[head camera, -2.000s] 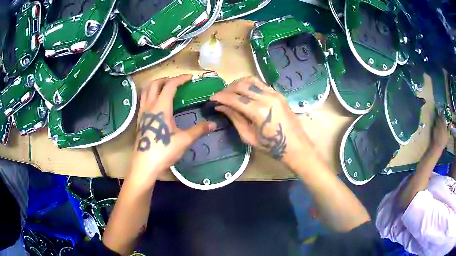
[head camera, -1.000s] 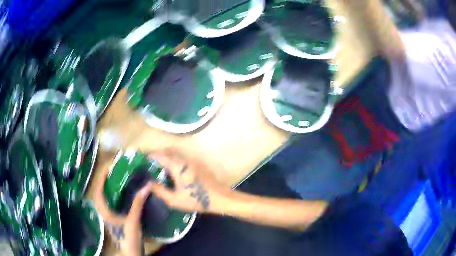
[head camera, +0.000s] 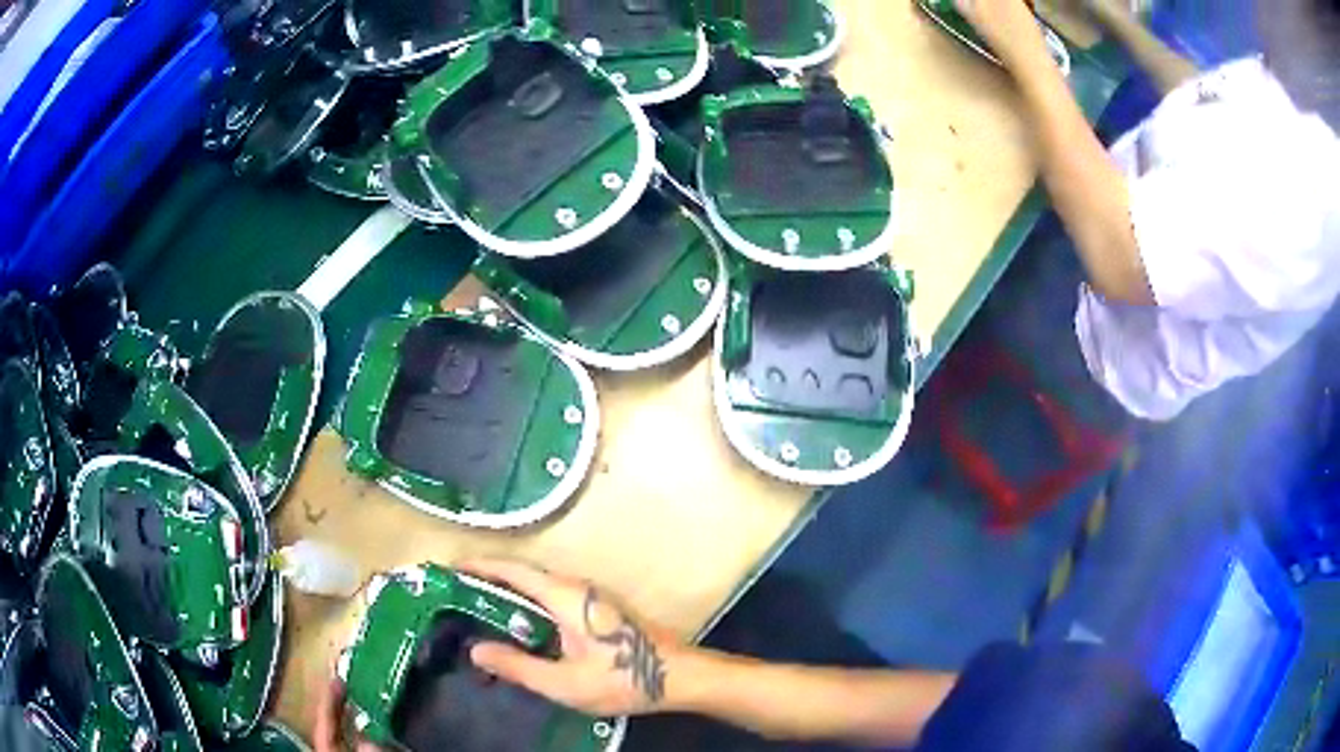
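A green car-shaped body (head camera: 385, 646) with a dark recessed centre lies at the bottom of the view, its lower end cut off by the frame's edge. My right hand (head camera: 566, 646) grips its right side, thumb over the recess and fingers along the outer edge. My left hand (head camera: 326, 720) shows only as fingers at the body's left side; the rest is cut off or hidden. A small white glue bottle (head camera: 321, 567) lies just above the body, its yellowish tip to the left. No small insert is visible under my fingers.
Other green bodies (head camera: 478, 419) lie on the tan board (head camera: 661, 485), several overlapping at the back and left. Blue crates (head camera: 110, 125) stand at the upper left. Another worker in a pale top (head camera: 1234, 206) reaches in at upper right. A red frame (head camera: 1014, 441) is on the floor.
The view has swung right, bringing the other worker and more bodies into sight. My hands and the held body sit lower in view, and my left hand is now mostly out of it.
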